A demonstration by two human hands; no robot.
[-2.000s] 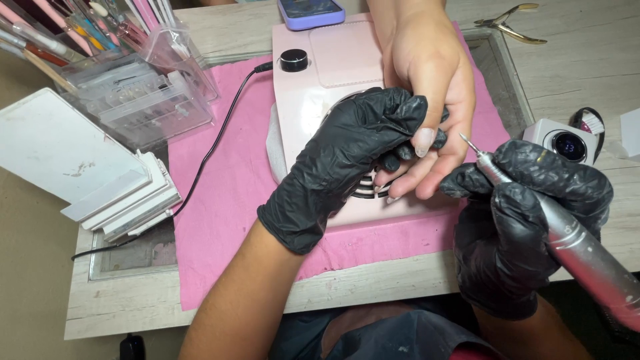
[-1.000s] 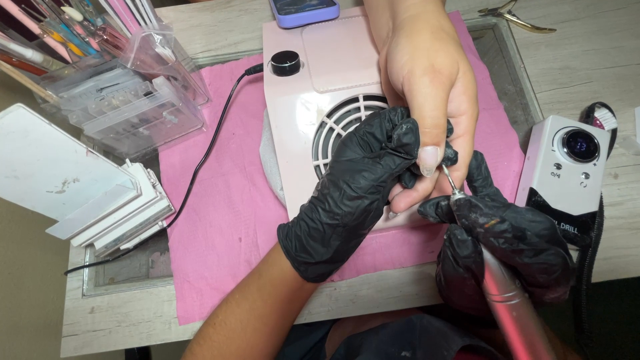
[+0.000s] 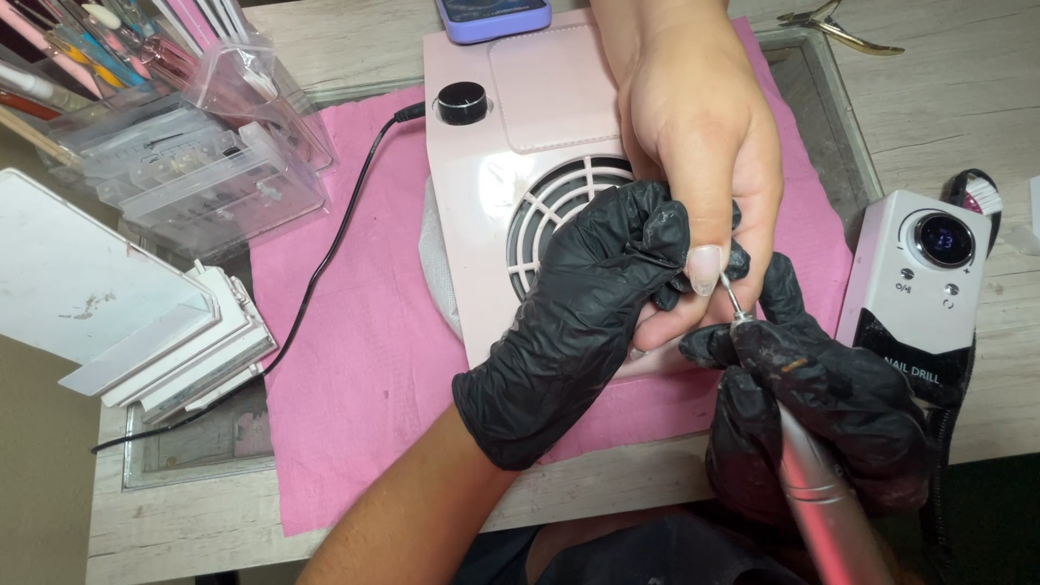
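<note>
My left hand [image 3: 577, 317], in a black glove, grips the thumb of another person's hand [image 3: 703, 122] over the round grille of a pink nail dust collector [image 3: 544, 89]. My right hand [image 3: 821, 398], gloved in black too, holds a silver nail drill handpiece [image 3: 816, 487]. Its thin metal bit [image 3: 730, 291] is at the side of the thumbnail [image 3: 704, 268]; whether it touches the nail cannot be told. The other person's fingers are partly hidden behind my gloved fingers.
A nail drill control unit [image 3: 886, 268] with a lit display lies right, near a brush [image 3: 979, 195]. Cuticle nippers [image 3: 845, 32] lie behind. A phone [image 3: 496, 20] rests on the collector. Left are a clear organizer [image 3: 219, 195], white cases [image 3: 195, 341] and a black cable [image 3: 325, 260] over pink cloth [image 3: 357, 390].
My right hand has brought the drill bit from right of the other person's fingers to beside the thumbnail. My left hand keeps its hold. The view has shifted somewhat.
</note>
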